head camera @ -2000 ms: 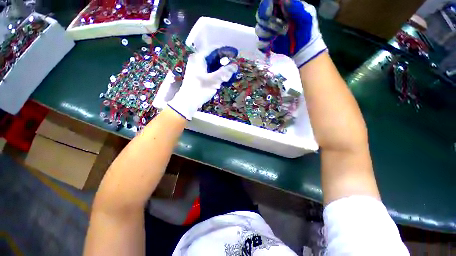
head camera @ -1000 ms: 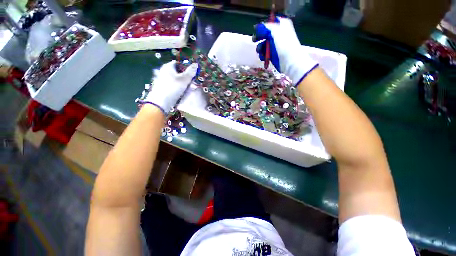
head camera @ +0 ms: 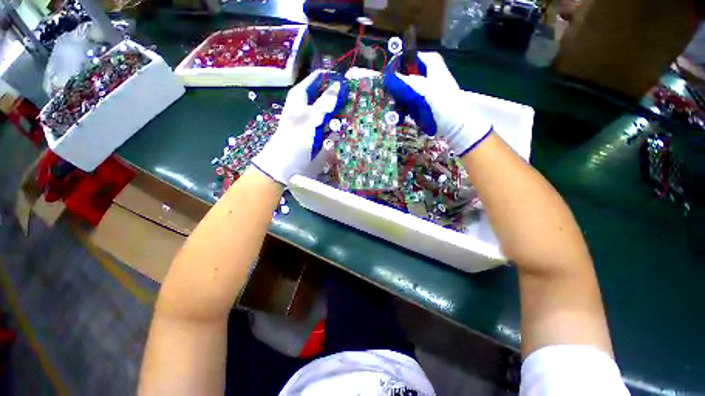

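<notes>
A green PCB panel [head camera: 366, 147], crowded with parts, wires and round discs, hangs upright over the foam box [head camera: 386, 220]. My left hand [head camera: 311, 116], in a white glove with blue palm, grips its upper left edge. My right hand [head camera: 433, 100], gloved alike, is at its upper right edge, with the dark end of a hand tool [head camera: 411, 48] rising above the fingers; the rest of the tool is hidden. The box holds a heap of loose circuit boards [head camera: 437, 174]. A panel stack [head camera: 246, 147] lies left of the box, partly behind my left arm.
A shallow foam tray [head camera: 240, 76] with red contents stands behind. A second foam box [head camera: 127, 116] of mixed boards is far left. Loose wired parts [head camera: 661, 162] lie at right on the green bench [head camera: 618, 263]. Cardboard cartons [head camera: 143, 224] are on the floor at left.
My left hand has moved from the panel stack to above the foam box, now with a green panel in it. My right hand has come down beside the panel, its tool now pointing up.
</notes>
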